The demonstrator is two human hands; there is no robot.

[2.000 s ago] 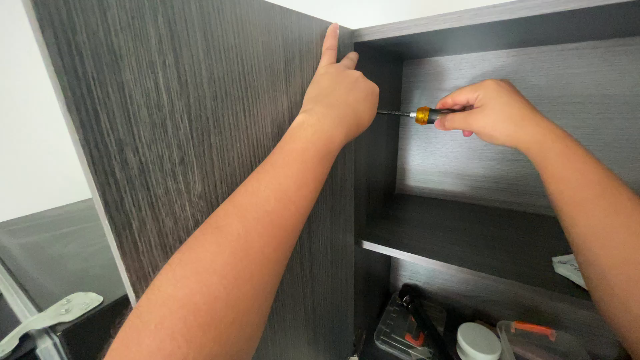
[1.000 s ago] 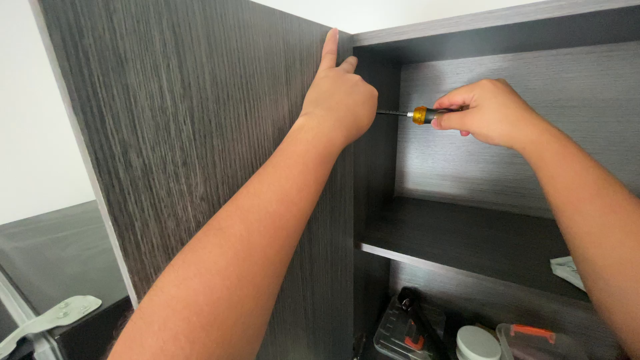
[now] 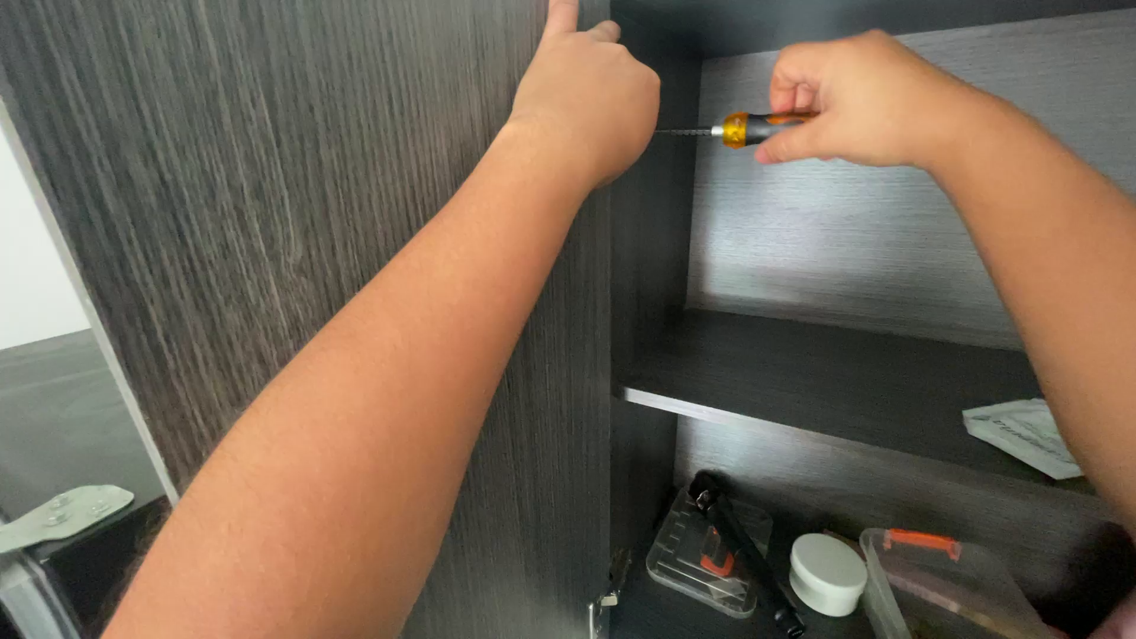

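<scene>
My right hand [image 3: 852, 102] grips the yellow and dark handle of a screwdriver [image 3: 735, 130] inside the upper part of a dark wood-grain cabinet. Its thin shaft points left, level, and its tip is hidden behind my left hand [image 3: 595, 93]. My left hand lies at the edge of the cabinet door [image 3: 293, 177], with a finger pointing up along the panel. Whether it holds anything behind the edge cannot be seen. Low on the same side a metal hinge [image 3: 612, 581] joins the door and the cabinet.
A shelf [image 3: 799, 390] crosses the cabinet, with a white packet [image 3: 1021, 435] on it. Below lie a clear plastic case [image 3: 701, 568], a black rod-like tool [image 3: 750, 555], a white round jar [image 3: 827, 572] and a clear box with an orange latch [image 3: 923, 541]. A metal bracket [image 3: 71, 515] is at the lower left.
The view has moved closer and the cabinet's top edge has left it. My right hand's fingers have shifted on the screwdriver handle. My left hand stays at the door edge.
</scene>
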